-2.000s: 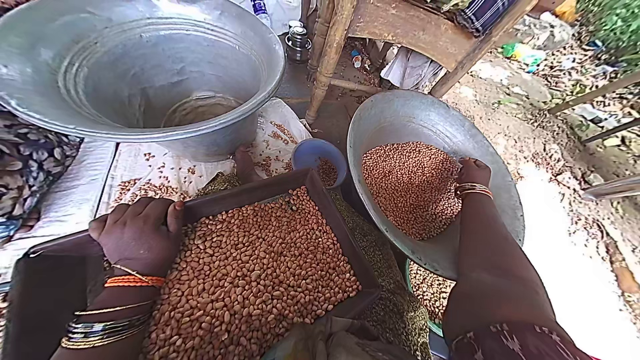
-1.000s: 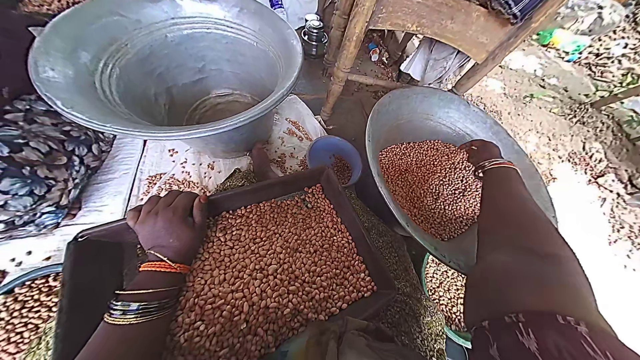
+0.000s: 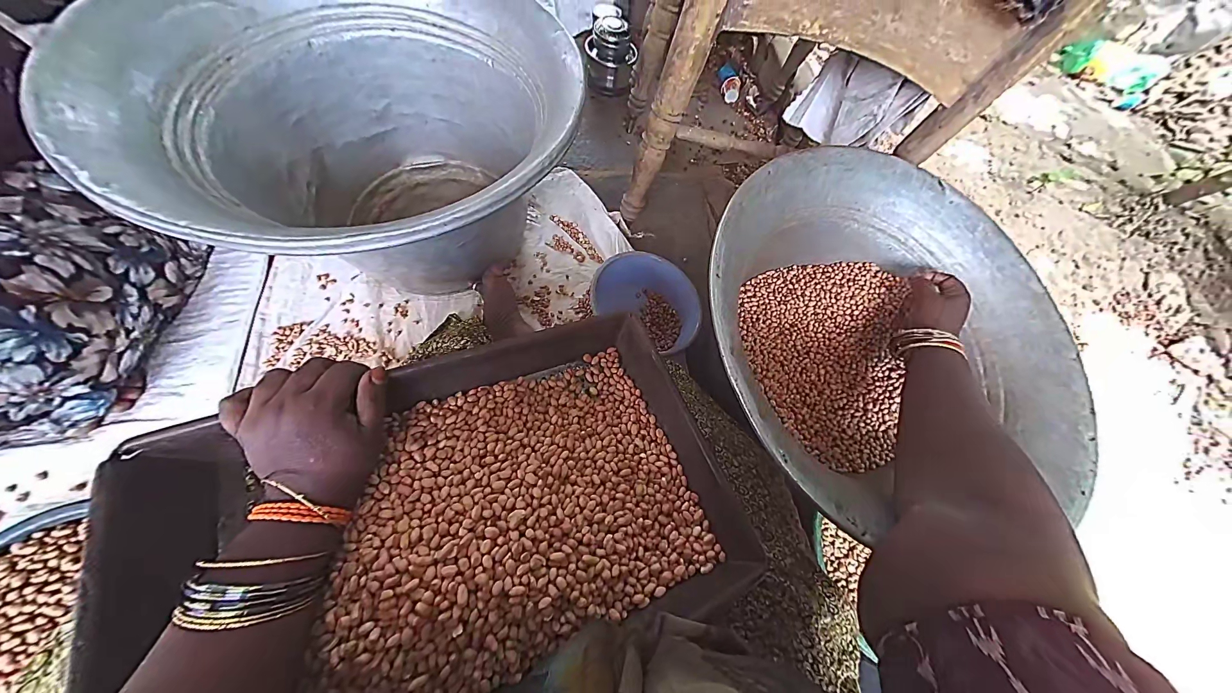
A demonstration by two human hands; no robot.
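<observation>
A dark rectangular tray (image 3: 674, 423) lies tilted across my lap, heaped with peanuts (image 3: 520, 510). My left hand (image 3: 313, 423) grips its far rim, fingers curled over the edge. To the right stands a wide metal basin (image 3: 1020, 279) with a pile of reddish peanuts (image 3: 818, 356) inside. At the right side of that pile is my right hand (image 3: 934, 303), its fingertips partly hidden among the peanuts; whether it holds any cannot be made out. Between tray and basin sits a small blue bowl (image 3: 626, 279) holding some peanuts.
A large metal basin (image 3: 356, 106) stands at the upper left on a white sheet (image 3: 342, 289) scattered with peanuts. A wooden chair (image 3: 664, 106) is behind the bowl. Containers of peanuts (image 3: 38, 577) are at the lower left and below the right basin. A bare foot (image 3: 502, 303) shows beyond the tray.
My right hand stays at the right side of the pile in the metal basin, and my left hand keeps its place on the tray rim. The view has shifted left.
</observation>
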